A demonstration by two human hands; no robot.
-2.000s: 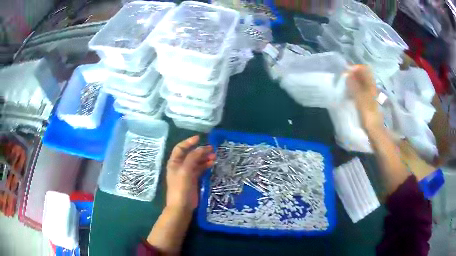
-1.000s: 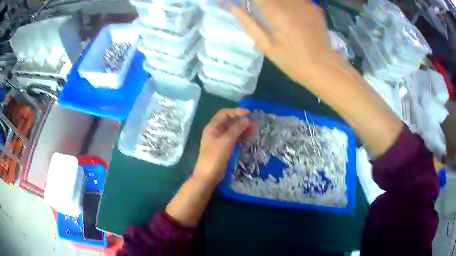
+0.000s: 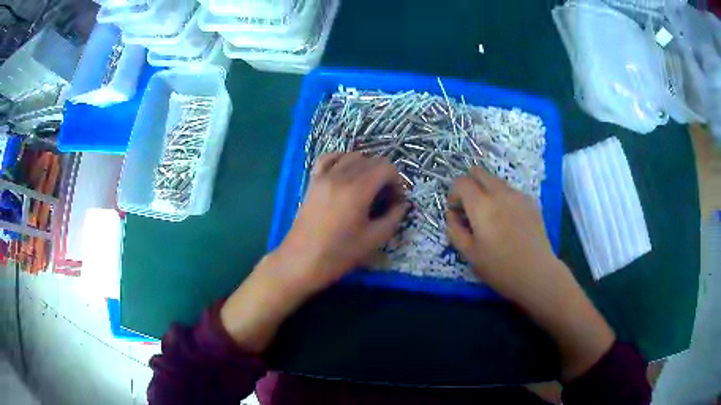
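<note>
The blue parts tray [image 3: 288, 170] lies in front of me. Thin silver metal pins [image 3: 379, 119] are heaped at its far left and middle. Small white plastic pieces [image 3: 518, 142] lie along its right and near side. My left hand [image 3: 348, 206] is over the tray's left half with curled fingers. My right hand [image 3: 494, 221] is over the right half, fingertips down at the parts. The hands are a little apart, with pins and white pieces between them. Whether either hand holds a part cannot be made out. A clear plastic box [image 3: 215, 138] with slim metal pieces stands left of the tray.
Stacked clear boxes [image 3: 273, 47] stand at the far left, beside another blue tray [image 3: 95, 130] bearing a box. A ribbed white pad [image 3: 605, 207] lies right of the tray. Clear lids or bags [image 3: 617, 75] lie at the upper right. A tiny white piece [image 3: 481, 48] lies beyond the tray.
My right hand has come back from the far side, down to the tray. My left hand has moved from the tray's left edge in over the parts. The view has shifted.
</note>
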